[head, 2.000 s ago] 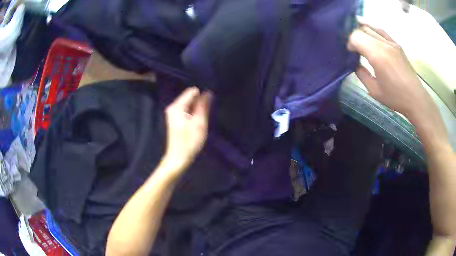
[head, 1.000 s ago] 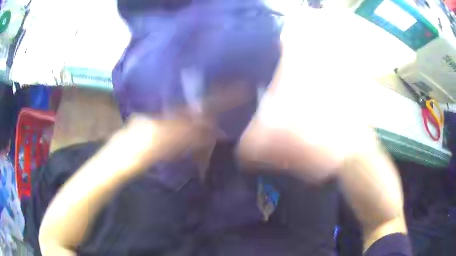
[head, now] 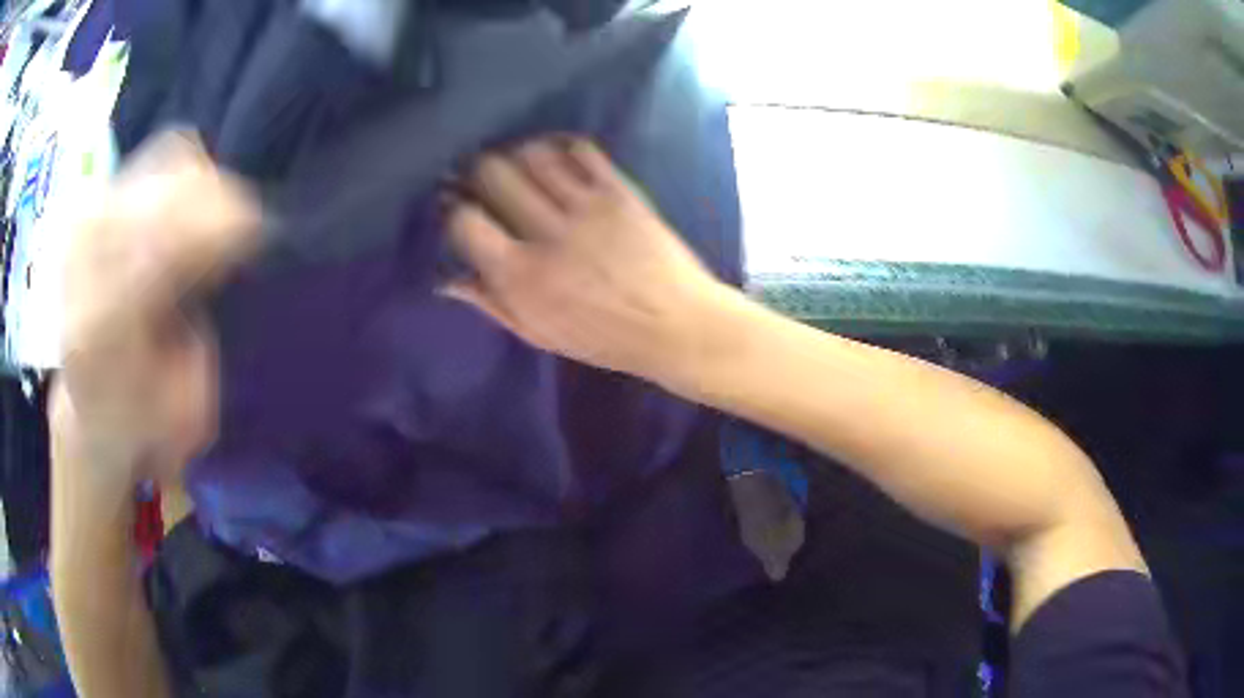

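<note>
A dark navy garment (head: 409,382) lies over the table edge and hangs down over my lap. Its lower part is shinier purple-navy cloth, and a matte black piece crosses its upper part. My right hand (head: 580,252) is at the middle of the garment, fingers curled onto the cloth; whether it pinches the cloth is hard to see. My left hand (head: 164,286) is badly blurred at the garment's left side, so its fingers cannot be made out.
The white tabletop (head: 928,198) has a green front edge (head: 1010,303). Scissors with red and yellow-orange handles (head: 1194,211) lie at the right, beside a pale box or machine part (head: 1180,68). Dark cloth (head: 259,614) lies at the lower left.
The garment is now spread over the table's front edge, further left in view. My hands have moved apart, the left to the far left. The view has shifted, and the green panel has left the picture.
</note>
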